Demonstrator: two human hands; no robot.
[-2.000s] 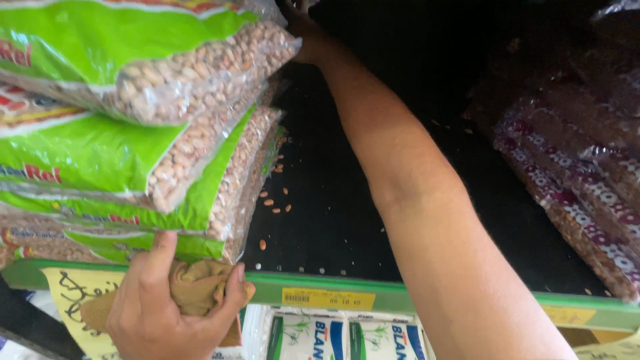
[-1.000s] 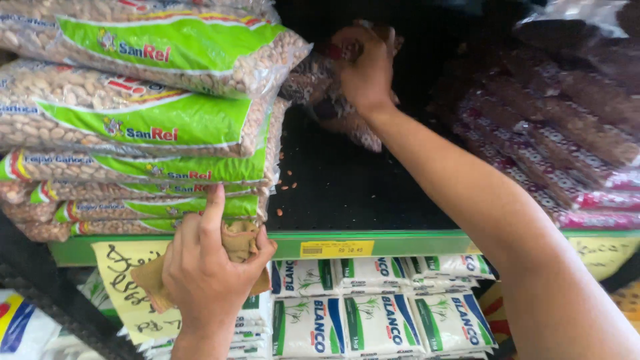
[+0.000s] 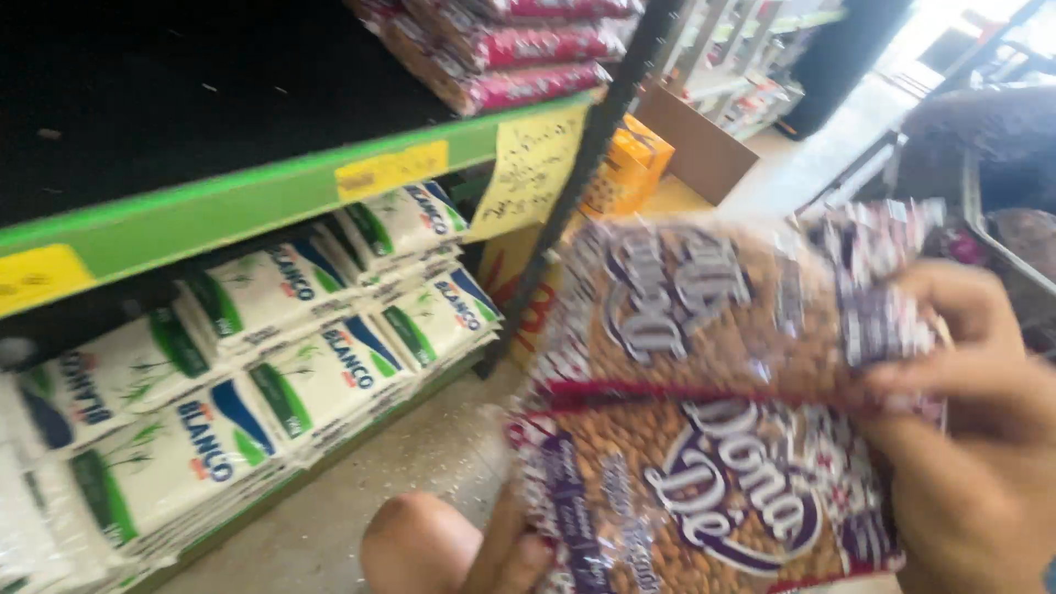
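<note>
Two clear plastic bags of brown beans with purple and white print are in front of me, the upper bag (image 3: 718, 313) lying against the lower bag (image 3: 709, 495). My right hand (image 3: 973, 396) grips them at their right ends. At the lower left edge of the lower bag is my left hand (image 3: 511, 553), its fingers against the bag and partly hidden behind it. More bean bags with magenta edges (image 3: 536, 49) are stacked on the black shelf (image 3: 206, 107) above.
White packets with green and blue print (image 3: 305, 388) fill the lower shelf. A black upright post (image 3: 577, 181) stands at the shelf's end, with an orange package (image 3: 627, 165) and an open cardboard box (image 3: 693, 144) beyond. A cart-like frame (image 3: 973, 190) is at the right.
The bean bags have come off the dark shelf and are now close in front of me. My left hand has left the crumpled brown piece at the shelf edge. The view has swung right.
</note>
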